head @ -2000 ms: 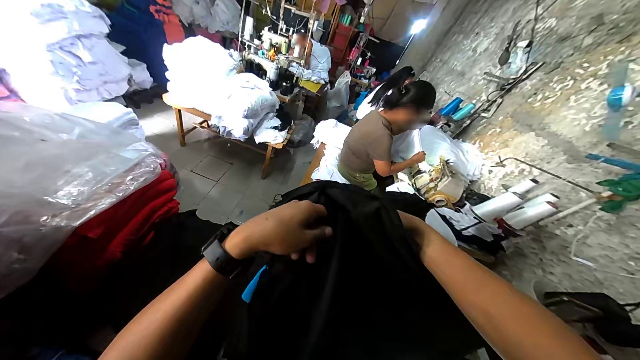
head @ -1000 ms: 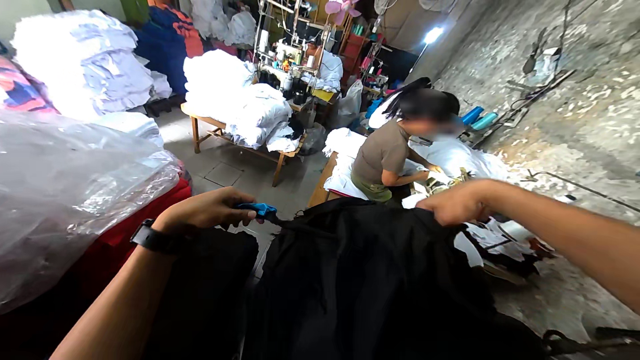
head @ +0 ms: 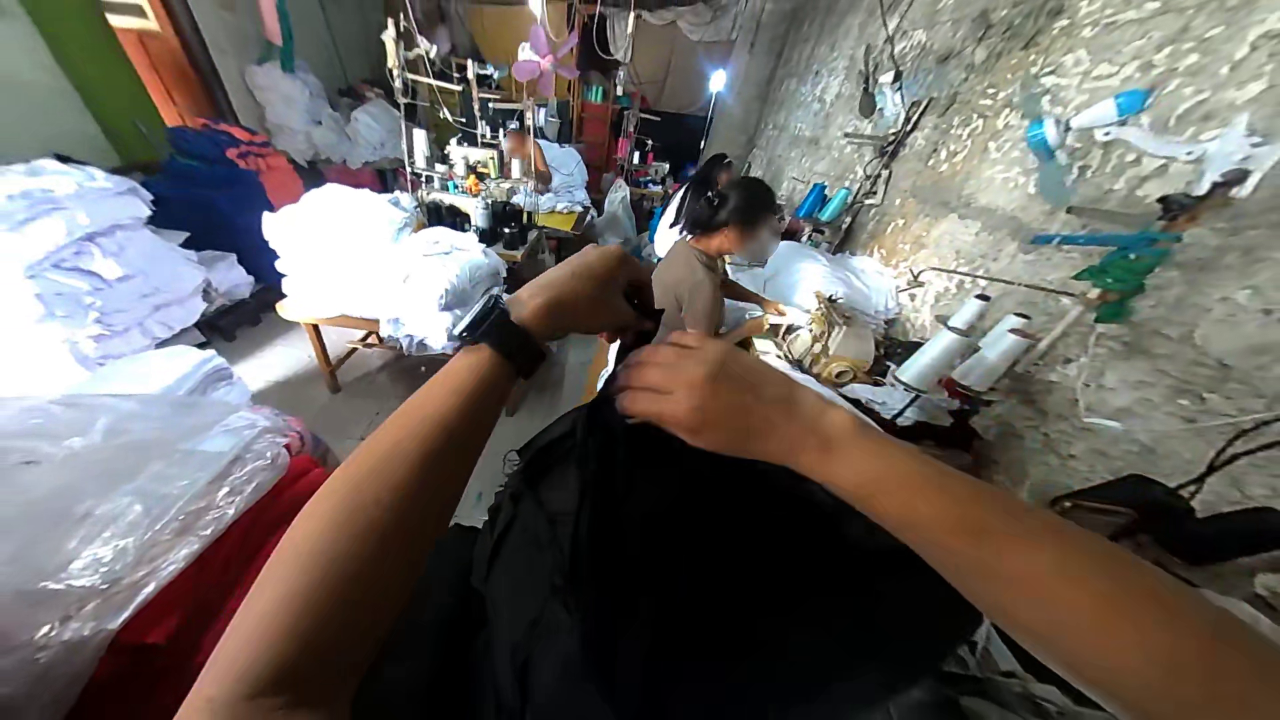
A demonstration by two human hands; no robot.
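Observation:
A large black cloth garment (head: 700,560) hangs in front of me and fills the lower middle of the view. My left hand (head: 585,295), with a dark watch at the wrist, is raised at its top edge, fingers closed on the cloth. Close beside it on the right, my right hand (head: 700,390) grips the same bunched edge. Whether my left hand still holds the small blue-handled tool cannot be told; its fingers are partly hidden.
Clear plastic sheeting (head: 130,500) covers red cloth (head: 210,590) at the left. White fabric piles (head: 340,250) lie on a wooden bench (head: 320,325). A seated person (head: 690,280) works ahead, near white thread cones (head: 940,345). Sewing machines and more people are farther back. A rough wall runs along the right.
One second ago my hands were apart, the left holding a small blue-handled tool. Now both are close together at the garment's top edge. The blue tool no longer shows.

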